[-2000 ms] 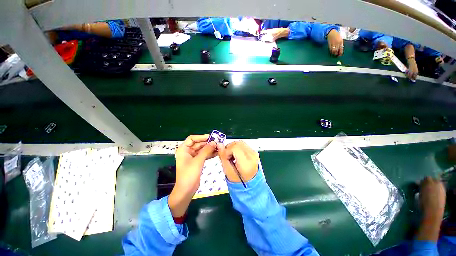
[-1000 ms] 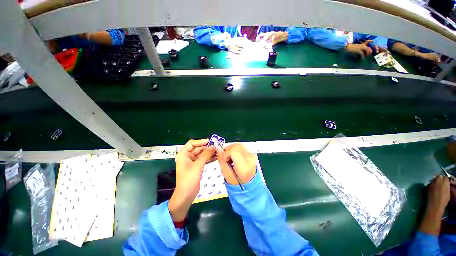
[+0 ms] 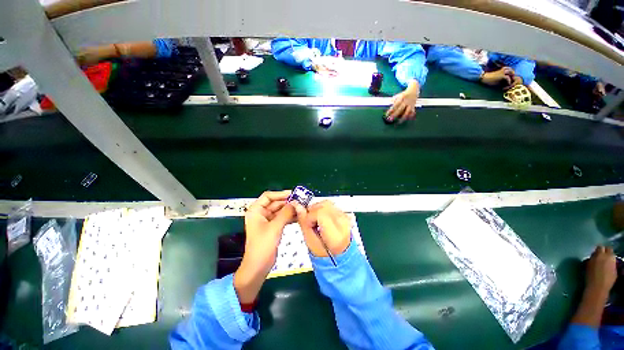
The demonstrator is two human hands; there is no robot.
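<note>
My left hand (image 3: 265, 229) holds a small dark housing (image 3: 301, 196) with pale inner detail between thumb and fingers, above the bench near the pale rail. My right hand (image 3: 328, 229) is close against it, its fingertips at the housing's lower edge. It holds thin dark tweezers (image 3: 326, 247); their rear end sticks out towards my wrist and their tips are hidden. A white adhesive sheet (image 3: 292, 251) with small grey marks and a yellow edge lies under my hands, partly covered. A black smartphone (image 3: 230, 251) lies at its left, partly behind my left hand.
Spare adhesive sheets (image 3: 115, 270) and clear bags (image 3: 56, 280) lie left; a bagged sheet (image 3: 489, 256) lies right. Beyond the rail (image 3: 397, 203), a green conveyor (image 3: 274, 154) carries spaced small units. A white frame post (image 3: 116, 130) slants at left. Workers' hands show opposite and at far right.
Units on the conveyor have shifted right. A person opposite has reached a hand to a unit on the belt. My hands stay nearly in place, with the housing still held.
</note>
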